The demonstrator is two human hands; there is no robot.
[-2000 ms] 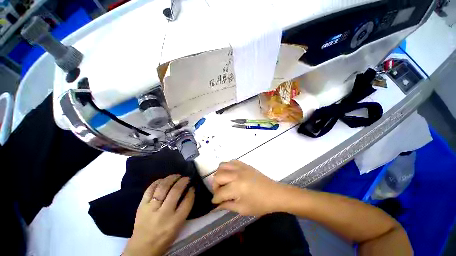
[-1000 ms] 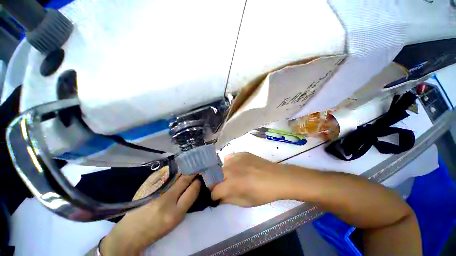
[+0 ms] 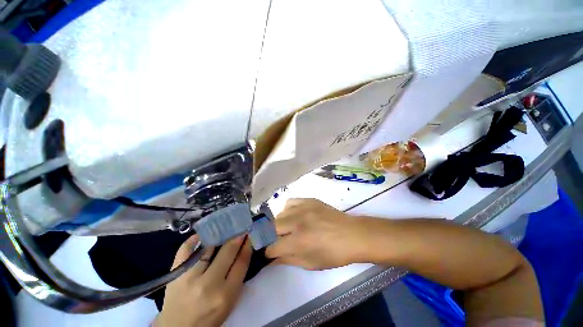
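A black fabric piece (image 3: 131, 258) lies on the white table under the head of the sewing machine (image 3: 160, 83). My left hand (image 3: 208, 281) lies on the fabric with its fingers pointing toward the needle area; the grey knob (image 3: 224, 223) and the curved metal guard (image 3: 96, 300) hide some fingertips. My right hand (image 3: 313, 233) is at the fabric's right edge, fingers curled on it beside the grey block (image 3: 263, 231). The needle is hidden behind the machine head.
A cardboard flap (image 3: 339, 131) hangs from the machine. Right of it lie green snips and a blue pen (image 3: 355, 174), a snack packet (image 3: 399, 158) and a looped black strap (image 3: 470, 169). A ruler-marked edge (image 3: 364, 287) runs along the table front.
The view has moved in close over the machine head since the oldest frame. Both hands and the fabric are now partly behind the head, closer to the needle area.
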